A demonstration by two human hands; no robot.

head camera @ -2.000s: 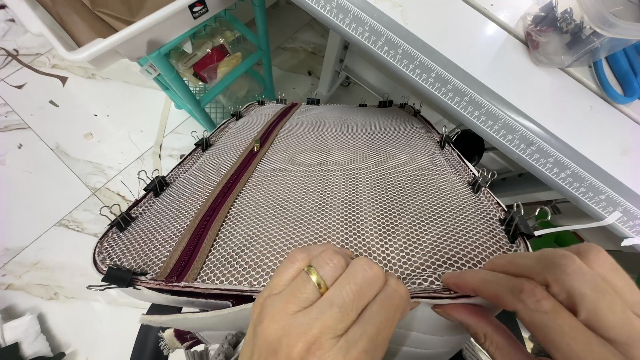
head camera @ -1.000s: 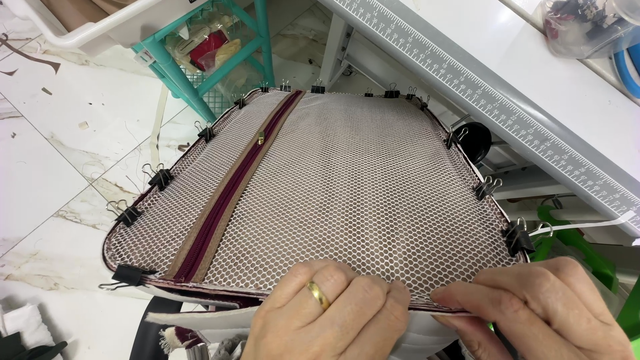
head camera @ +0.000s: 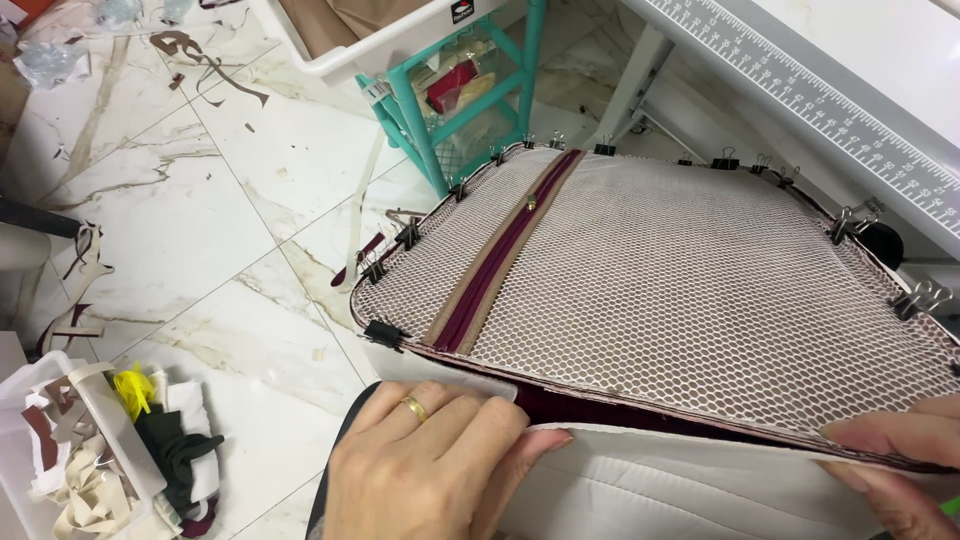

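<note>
A panel of light mesh fabric [head camera: 675, 270], crossed by a maroon zipper with tan tape [head camera: 499, 262], is fastened around its edge with black binder clips [head camera: 382, 332]. Below its near edge hangs a quilted off-white side panel [head camera: 637, 480]. My left hand [head camera: 435, 457], a gold ring on one finger, grips the top edge of that side panel. A gap showing maroon fabric [head camera: 592, 409] lies between the two edges there. At the right, my right hand [head camera: 900, 457] pinches the mesh edge and the side panel together, thumb below and fingers on top.
A table with a ruler-marked edge [head camera: 810, 90] runs along the upper right. A white tray [head camera: 360, 56] rests on a teal rack [head camera: 427, 135] behind the mesh. Lower left, a plastic bin [head camera: 120, 435] holds fabric scraps. More scraps [head camera: 217, 67] lie on the marble-patterned floor.
My left hand has moved left along the near edge, away from my right hand, and the gap there is wider. The view has shifted, showing more floor at the left.
</note>
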